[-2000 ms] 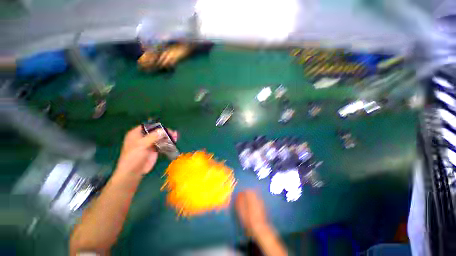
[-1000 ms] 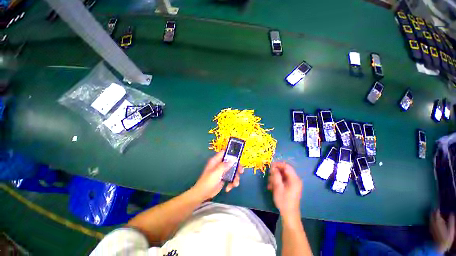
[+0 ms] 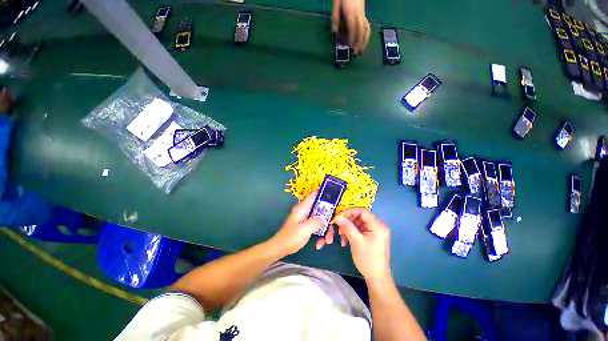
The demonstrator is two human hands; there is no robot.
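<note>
My left hand holds a dark bar-type mobile phone upright, screen end away from me, over the near edge of a heap of small yellow strips. My right hand is at the phone's lower right side, thumb and fingertips together against its edge. Whether a strip is between those fingertips is too small to tell. A cluster of several handsets lies to the right of the heap, some overlapping.
A clear plastic bag at left bears white cards and dark phones. Phones lie spaced along the belt. Another person's hand is on a belt phone. A grey metal post stands upper left. A black tray of yellow-marked pieces is far right.
My right hand has moved from beside the heap to the phone's lower right edge. The phone is tilted slightly more. Another person's hand has appeared at the top over a phone.
</note>
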